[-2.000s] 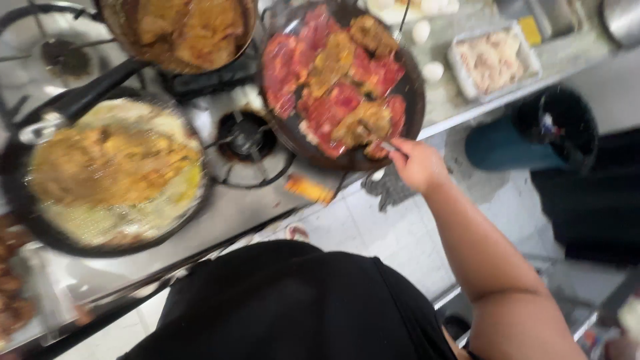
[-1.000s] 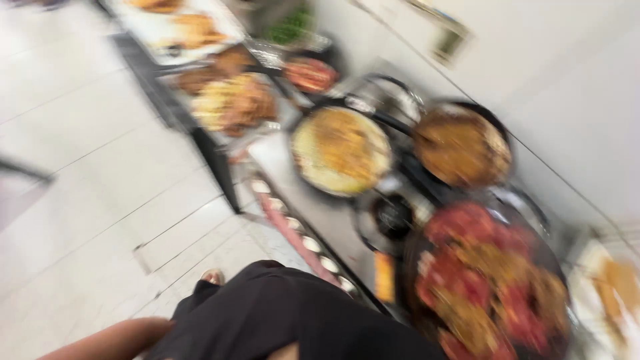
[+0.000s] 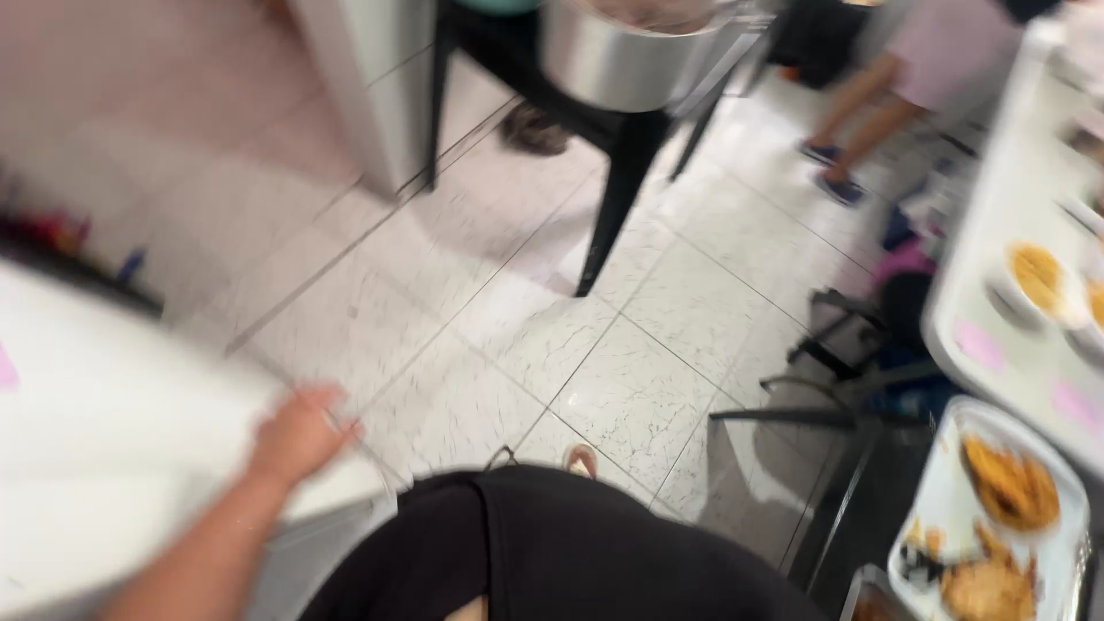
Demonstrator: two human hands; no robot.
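My left hand (image 3: pixel 302 431) reaches over the near corner of a white tabletop (image 3: pixel 129 414) at the lower left. Its fingers are apart and hold nothing that shows; the view is blurred, and whether it touches the table is unclear. My right hand is out of view. At the lower right, away from the hand, a white tray (image 3: pixel 927 483) holds cooked food, with a dark utensil (image 3: pixel 923 561) lying in it. Above that tray is a white table (image 3: pixel 975 250) with small bowls of yellow food (image 3: pixel 1035 276).
A large metal pot (image 3: pixel 595 65) stands on a black stand (image 3: pixel 612 190) at the top. Another person's legs (image 3: pixel 871 112) show at the upper right. Black chair legs (image 3: pixel 828 414) reach over the tiled floor (image 3: pixel 517 345) at right. A white panel (image 3: pixel 371 112) rises at upper left.
The view has swung far away from the stove and its pans. My left hand has come into view over a white table. The right hand, seen at a pan two seconds ago, is out of view.
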